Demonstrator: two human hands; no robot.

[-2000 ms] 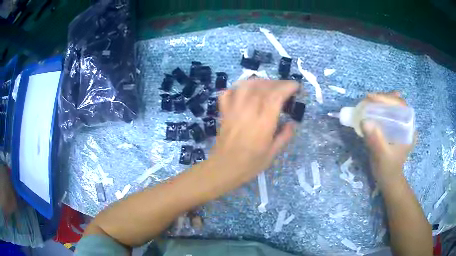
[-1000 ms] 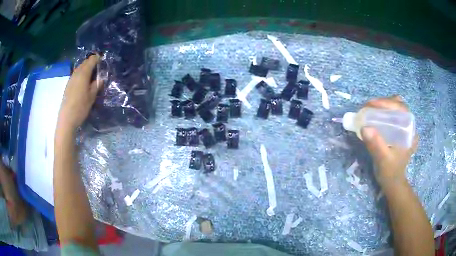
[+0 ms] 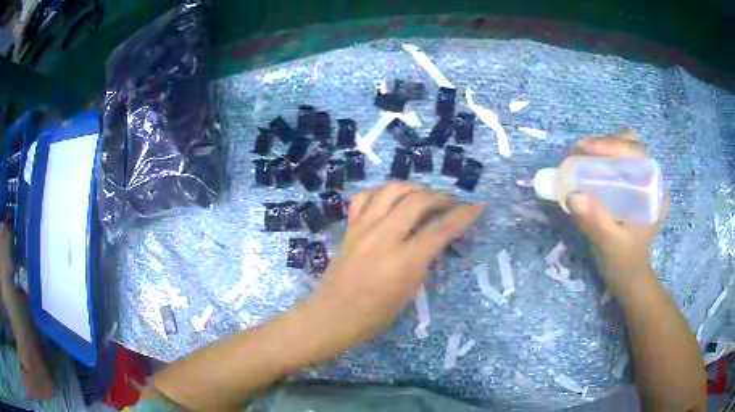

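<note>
My right hand (image 3: 616,217) holds a translucent white squeeze bottle (image 3: 616,187) on its side, its thin nozzle pointing left above the wrap. My left hand (image 3: 395,245) is over the middle of the bench, just below the small black plastic parts (image 3: 310,170). Its fingers point right and are blurred. A dark bit shows near its fingertips, but I cannot tell whether the hand holds it. The black parts lie in loose groups on the silvery bench wrap (image 3: 516,338). The left hand hides some of the wrap and perhaps some parts.
A clear bag full of black pieces (image 3: 161,137) lies at the left. A blue-rimmed tray with a white inside (image 3: 68,233) stands farther left. White strips (image 3: 489,121) are scattered on the wrap. A green surface (image 3: 363,20) runs along the back. Another person's arm (image 3: 20,322) shows at far left.
My left hand has moved from the parts to the bag at left, then back to the middle, below the parts. My right hand still holds the bottle in nearly the same place.
</note>
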